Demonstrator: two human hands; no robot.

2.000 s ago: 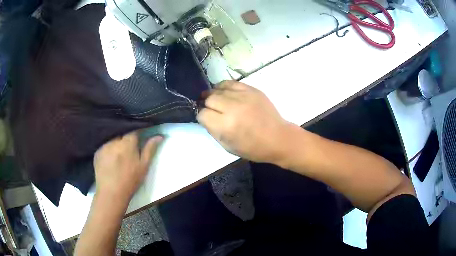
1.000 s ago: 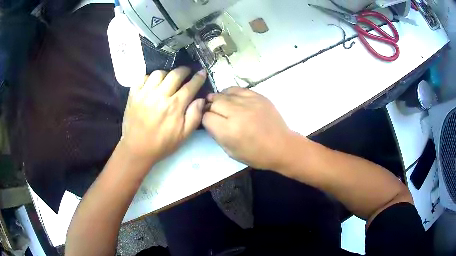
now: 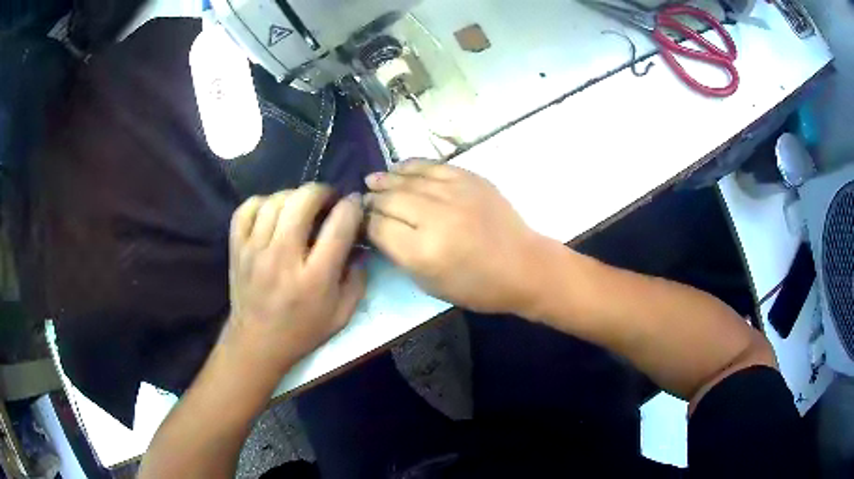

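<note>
A large dark garment (image 3: 140,206) lies over the left of the white table, with pale topstitching under the machine head. Its edge runs from the needle area down to my hands. My left hand (image 3: 295,262) has its fingers bent on the garment near this edge. My right hand (image 3: 449,229) pinches the edge just below the presser foot area, its fingertips close to my left thumb. The fingertips hide the exact grip. The cream-white sewing machine head (image 3: 281,37) stands above, with a white oval attachment (image 3: 225,94) over the cloth.
Red-handled scissors (image 3: 698,51) lie on the machine bed at the upper right, beside a dark hooked thread (image 3: 632,56). A small brown piece (image 3: 471,38) lies on the bed. The table's front edge (image 3: 599,229) runs diagonally. A fan (image 3: 838,253) stands at the far right.
My left hand first moved from the table's front edge up onto the cloth near the needle, then drew back down slightly. My right hand stayed at the garment edge.
</note>
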